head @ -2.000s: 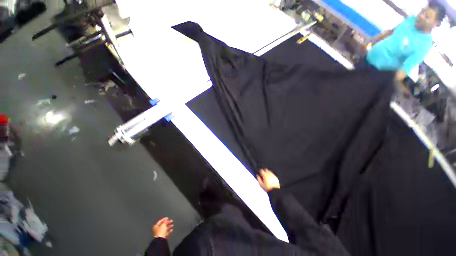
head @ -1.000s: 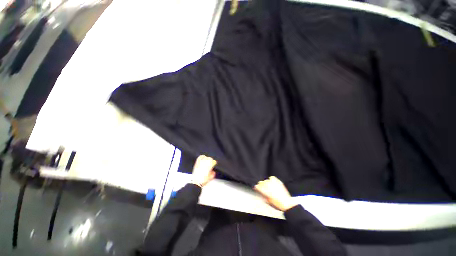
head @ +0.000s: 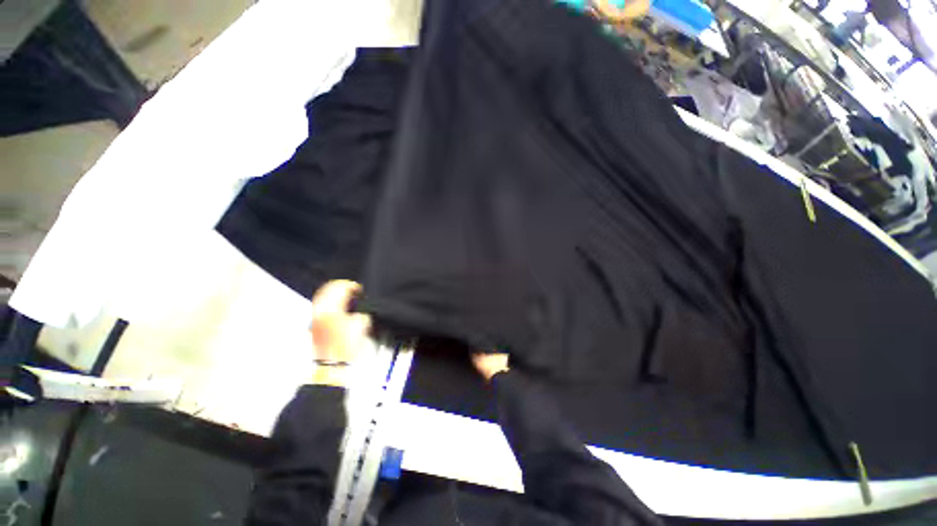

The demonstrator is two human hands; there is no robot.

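Black fabric (head: 514, 226) covers most of the table, with folds across its middle and a raised upper layer. My left hand (head: 337, 321) is shut on the near left corner of this layer, above the end rail (head: 372, 442). My right hand (head: 491, 364) is under the same near edge; the cloth hides most of its fingers, so its grip cannot be told. White fabric (head: 195, 154) lies at the left, beside a dark cloth part that reaches past the rail.
The white table rim (head: 668, 479) runs along the near side. Slim yellowish weights lie at the near edge (head: 860, 475) and far edge (head: 808, 200). A blue clamp (head: 391, 462) sits on the rail. Racks and piled scraps stand beyond the far side. Grey floor shows lower left.
Both hands have moved left along the near edge, the left one to above the rail. The black layer's edge has come with them and is raised. The view has shifted.
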